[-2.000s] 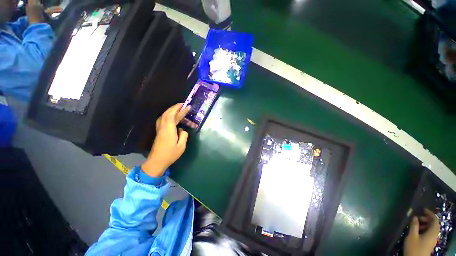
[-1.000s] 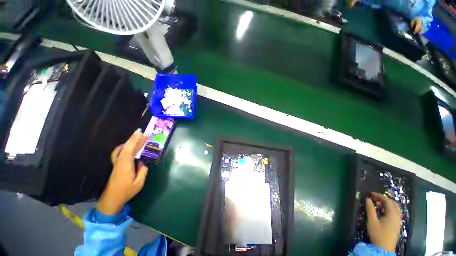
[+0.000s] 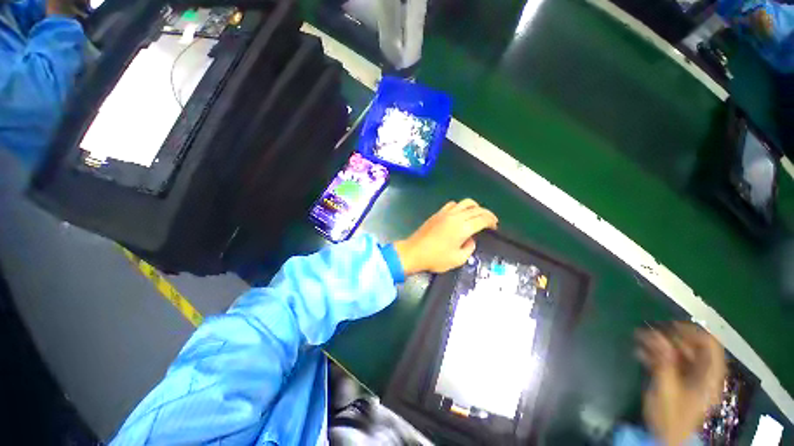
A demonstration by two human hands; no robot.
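An open device unit with a large silver-white area lies in a black foam tray in front of me. Its top end shows circuitry with teal and gold spots. My left hand rests at the tray's top left corner, fingers bent over the edge; whether it holds anything is hidden. My right hand is blurred, raised at the left side of the black parts tray, which is heaped with shiny pieces. I cannot tell if its fingers hold a piece.
A lit smartphone lies beside a blue bin of white scraps. Stacked foam trays stand at left, an open unit on top. A fan stand is behind the bin. Another trayed unit and other workers' blue sleeves show beyond.
My left hand has left the smartphone and moved right to the foam tray's top corner. My right hand has moved from inside the parts tray to its left side. The camera view has turned.
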